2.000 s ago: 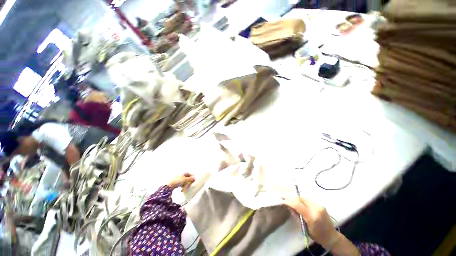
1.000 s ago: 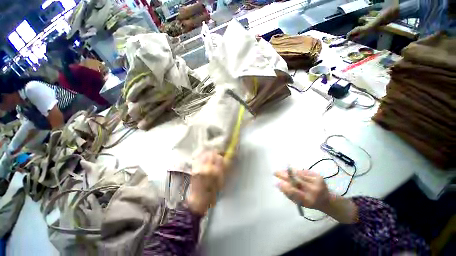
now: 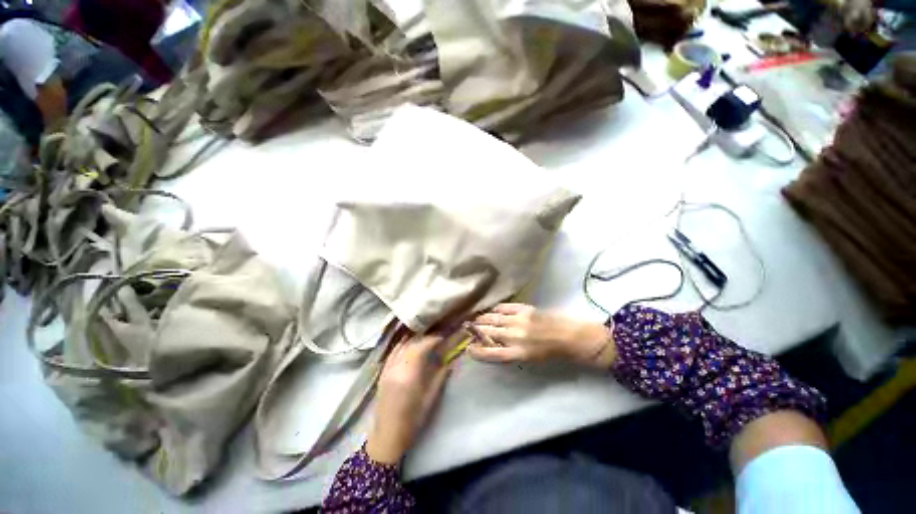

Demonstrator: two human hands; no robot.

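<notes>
A beige tote bag (image 3: 442, 246) lies on the white table (image 3: 542, 407) in front of me, its body pointing away and its straps (image 3: 347, 407) looping to the left. My left hand (image 3: 410, 376) grips the bag's near edge, by a short yellow strip (image 3: 457, 348). My right hand (image 3: 512, 333) is at the same edge, close to my left hand, with its fingers closed around a slim pen (image 3: 480, 335), mostly hidden by the fingers.
Loose beige bags (image 3: 206, 351) lie at left, more stacked bags (image 3: 532, 65) at the back. A black tool (image 3: 698, 259) with its cord lies right of my hands. A power strip (image 3: 718, 115), a tape roll (image 3: 695, 58) and a brown fabric stack (image 3: 869, 201) are at right.
The bag has come down from my raised left hand onto the table. My right hand has moved left to the bag's edge, beside my left hand. The view has tilted down.
</notes>
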